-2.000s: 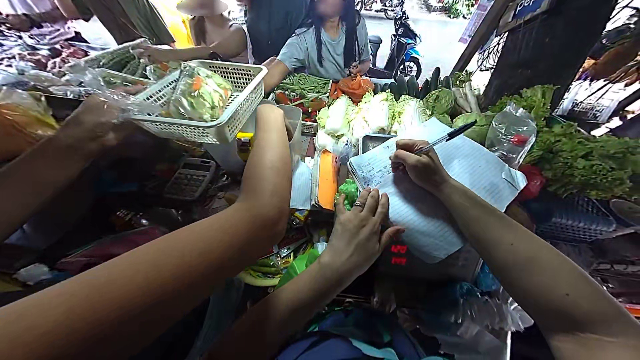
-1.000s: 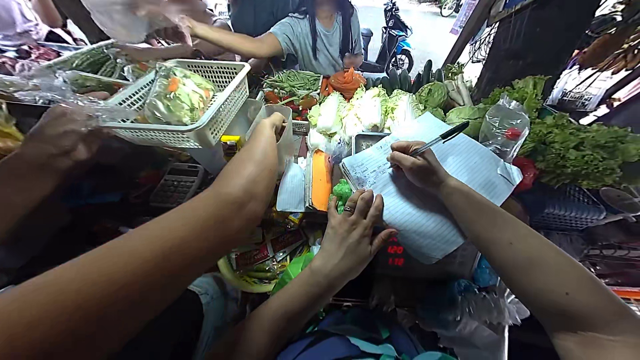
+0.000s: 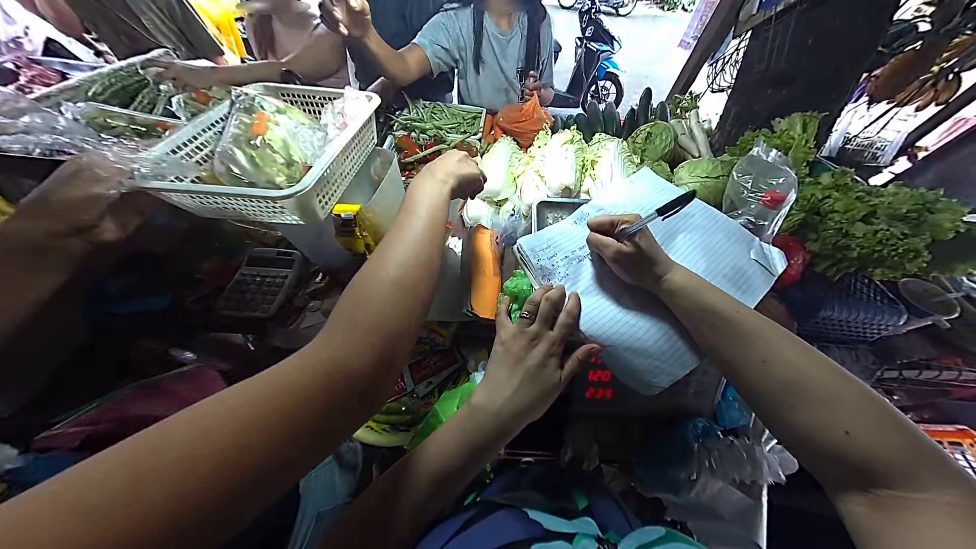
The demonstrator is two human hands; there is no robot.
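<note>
My right hand (image 3: 629,248) grips a black-capped ballpoint pen (image 3: 656,216) over a lined notebook (image 3: 648,305), whose upper left page bears handwriting. A ring is on my left hand (image 3: 534,354), which lies palm down with spread fingers at the notebook's lower left edge. Next to its fingertips is a crumpled green plastic bag (image 3: 517,293); whether the fingers touch it is unclear. Under the notebook is a digital scale with a lit red display (image 3: 598,385). The pen tip is hidden behind my fingers.
A co-worker's arm (image 3: 366,313) crosses from lower left towards napa cabbages (image 3: 560,164). A white plastic basket (image 3: 335,164) holds bagged vegetables. A calculator (image 3: 261,282) lies below it. Lettuce (image 3: 877,206) stands right, beside a plastic bag (image 3: 760,191). Several people stand across the stall.
The co-worker's hand has moved from beside the basket towards the cabbages. My own hands have stayed nearly in place. A person across the stall now has a hand raised.
</note>
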